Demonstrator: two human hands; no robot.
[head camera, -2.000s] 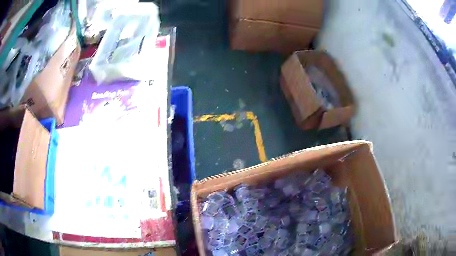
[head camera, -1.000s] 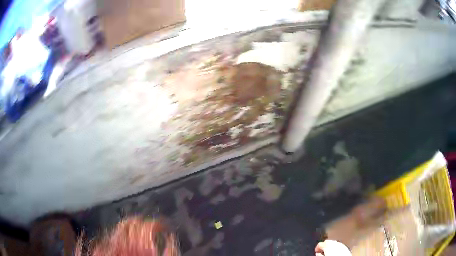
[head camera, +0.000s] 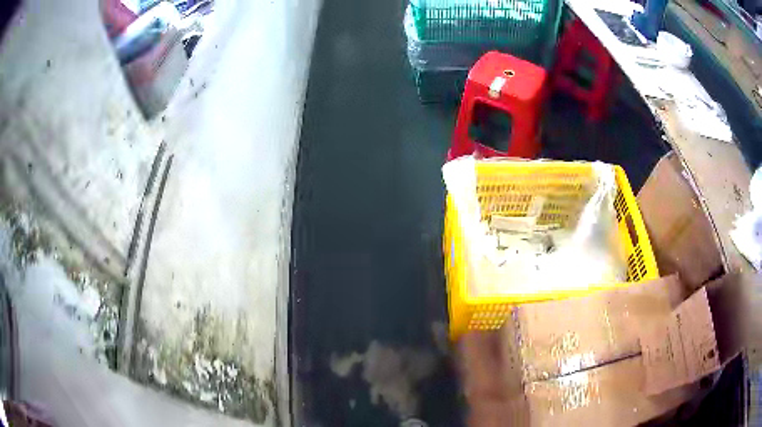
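Observation:
Neither of my hands is in the picture. Nearest in front of me at the lower right is a brown cardboard carton (head camera: 576, 354) with printed flaps. Just behind it stands a yellow slatted plastic crate (head camera: 639, 238) on the floor. The crate is lined with a translucent bag (head camera: 589, 242), and pale flat pieces lie inside it; I cannot tell what they are.
A red plastic stool (head camera: 510, 79) stands behind the yellow crate, with stacked teal crates (head camera: 480, 21) beyond. A worktable (head camera: 693, 142) runs along the right, with another red stool (head camera: 585, 71) beneath. A stained pale wall (head camera: 226, 208) borders the dark green floor (head camera: 368, 217).
The view has swung from the table and the carton of small clear boxes, past the wall, to the aisle with the yellow crate. A partly visible hand at the bottom edge has left the picture.

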